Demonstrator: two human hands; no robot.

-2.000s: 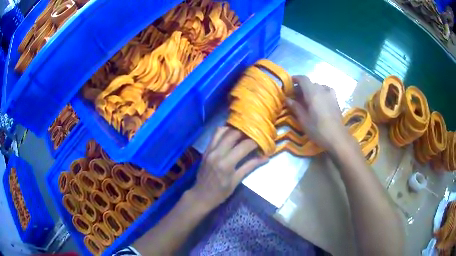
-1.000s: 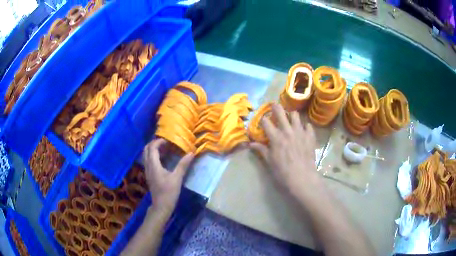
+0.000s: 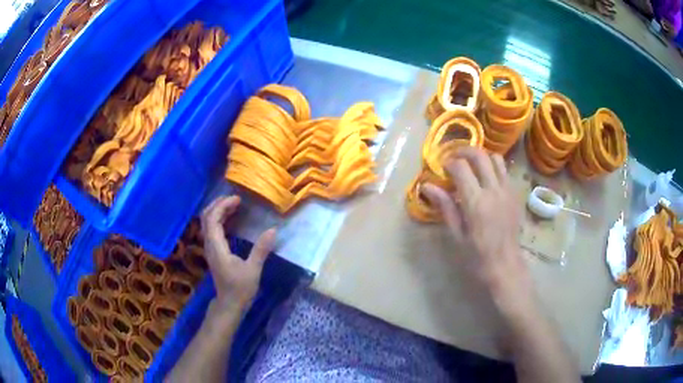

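My right hand (image 3: 483,198) is on orange oval loops (image 3: 453,135) on the tan work board (image 3: 397,254), fingers curled over the near ones; its fingertips are partly hidden, so its grip is unclear. My left hand (image 3: 236,254) is empty, fingers apart, at the bench's near edge below a nested row of orange strips (image 3: 322,161). The row lies on the metal bench top. Stacks of oval loops (image 3: 554,131) stand at the back of the board. A white glue cup (image 3: 545,202) with a thin pale stick (image 3: 577,212) sits right of my right hand.
A large blue crate (image 3: 198,123) of loose strips stands left of the bench. A lower blue crate (image 3: 176,329) holds many loops. A green conveyor belt (image 3: 404,34) runs behind. A heap of strips (image 3: 655,258) and white crumpled pieces (image 3: 627,322) lie at right.
My right hand has moved right, away from the nested row, and loops now stand in front of the back stacks. My left hand has let go of the row and drawn back slightly.
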